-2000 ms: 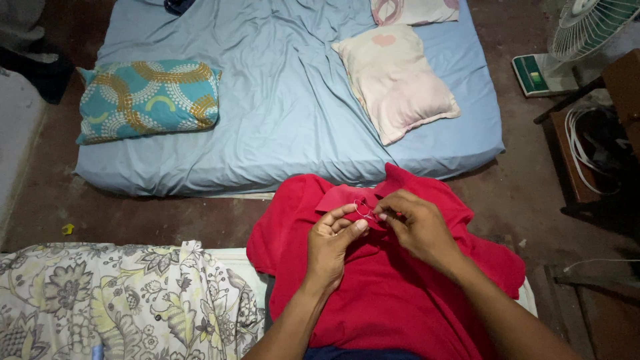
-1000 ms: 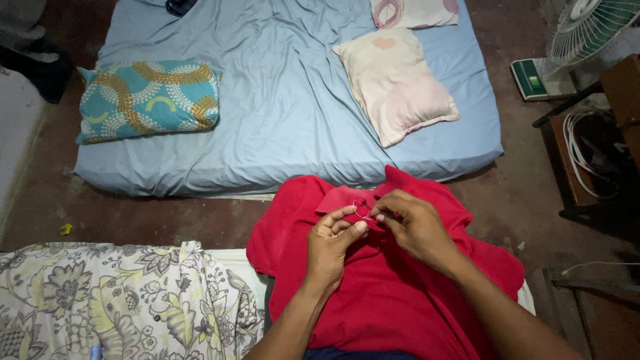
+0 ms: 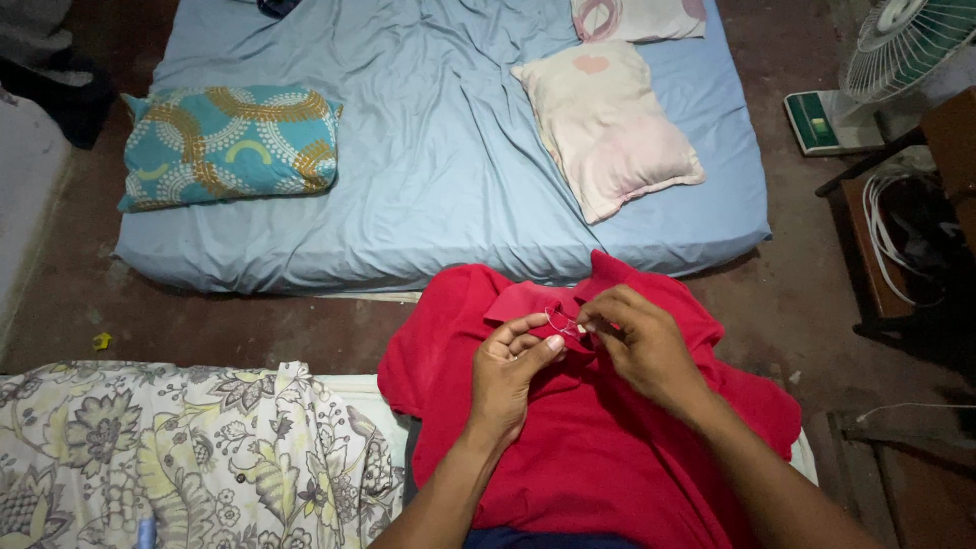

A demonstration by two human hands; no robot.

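A red cloth garment (image 3: 610, 457) lies spread over my lap. Its edge is pinched between the thumb and fingers of my left hand (image 3: 512, 358). Close on the right, the thumb and fingertips of my right hand (image 3: 637, 343) are brought together at a fine white thread (image 3: 560, 322), which curls in a loose loop over the red cloth between both hands. Whether a needle is between those fingertips cannot be told.
Ahead stands a mattress with a blue sheet (image 3: 427, 152), bearing a teal patterned pillow (image 3: 232, 145) and a pale pillow (image 3: 618, 130). Floral fabric (image 3: 183, 457) and a blue thread spool (image 3: 146, 532) lie at left. A fan (image 3: 900, 61) and wooden furniture with a white cable (image 3: 877, 236) stand at right.
The fingers of my right hand have shifted slightly beside the thread loop. My left hand keeps its hold on the red cloth.
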